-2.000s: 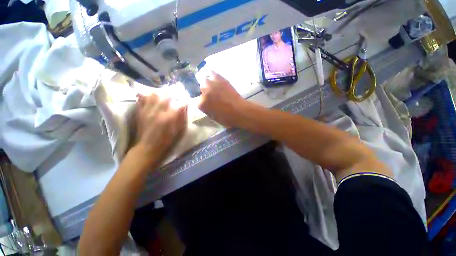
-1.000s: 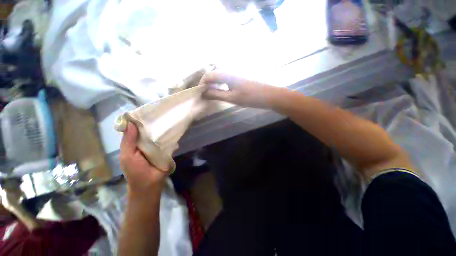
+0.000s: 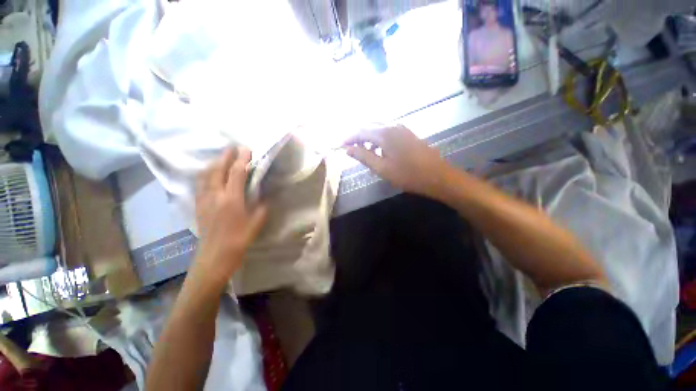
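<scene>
The off-white garment (image 3: pixel 114 99) lies bunched on the left of the table, and its cream part (image 3: pixel 290 229) hangs over the front edge. My left hand (image 3: pixel 227 210) rests on the cloth with fingers somewhat spread; whether it grips is unclear. My right hand (image 3: pixel 397 159) is at the right edge of the cream part, thumb and index finger close together at the cloth's edge in glare. The needle area is washed out by the lamp; small dark metal parts (image 3: pixel 374 47) show beside it.
A lit smartphone (image 3: pixel 490 46) lies right of the glare, with yellow-handled scissors (image 3: pixel 597 95) beyond it. A ruler strip (image 3: pixel 488 126) runs along the table edge. Pale cloth (image 3: pixel 588 191) hangs at right. A fan (image 3: pixel 21 214) stands at left. Another person's arm (image 3: pixel 15 353) shows low left.
Since one second ago, my left hand has moved up from the lifted folded edge onto the cloth. The cream part now hangs down over the table edge. The view has also shifted.
</scene>
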